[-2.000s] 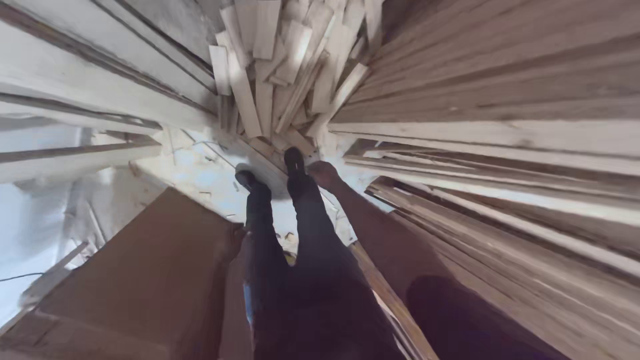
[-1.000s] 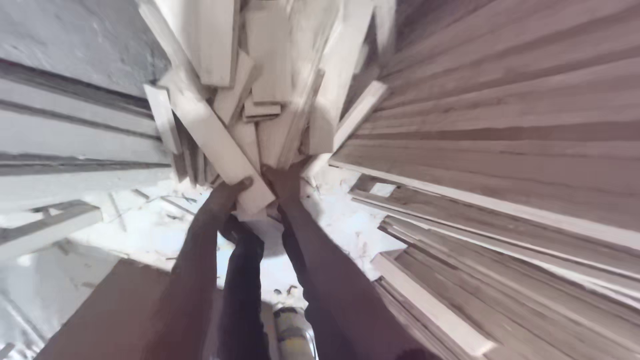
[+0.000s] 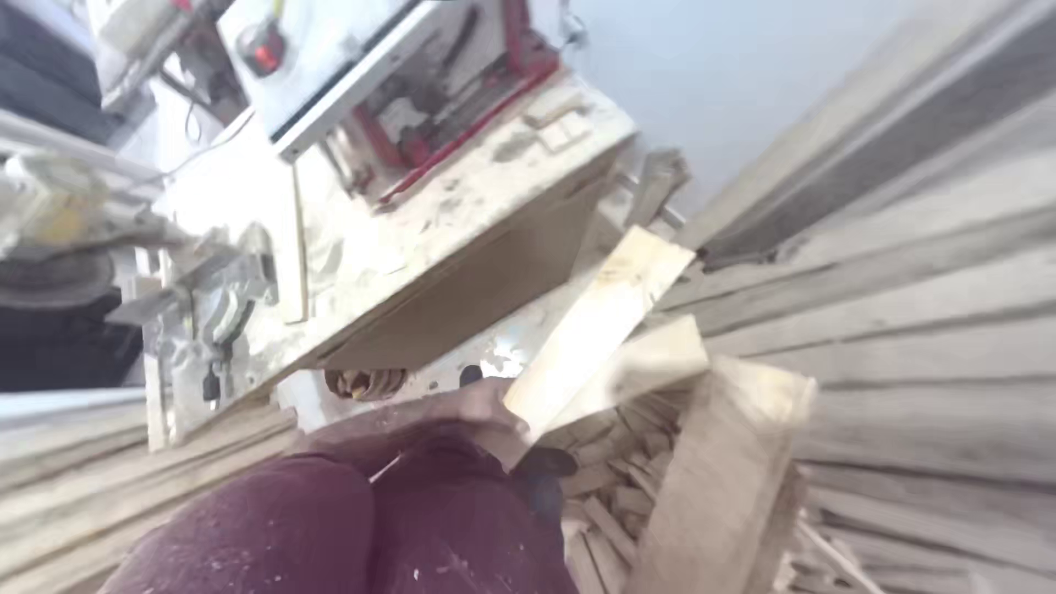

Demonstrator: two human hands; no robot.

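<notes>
My left hand (image 3: 492, 406) grips the lower end of a pale wooden board (image 3: 590, 330), which slants up and to the right. A second short board (image 3: 652, 365) lies beneath it at a flatter angle and partly hidden; whether I hold this one too cannot be told. My right hand cannot be made out. Right of the boards, a thick wooden piece (image 3: 718, 478) stands close to the camera, above a heap of wood offcuts (image 3: 615, 503).
A dusty workbench (image 3: 470, 239) runs diagonally across the upper left, carrying a red-framed machine (image 3: 470, 99). Another machine with metal clamping parts (image 3: 219, 297) is at the left. Long stacked planks (image 3: 924, 355) line the right side, and more planks (image 3: 124, 487) lie lower left.
The view has swung from the offcut heap to the workbench and machines. One second ago both hands were at a board on the heap; now my left hand holds a board near my body.
</notes>
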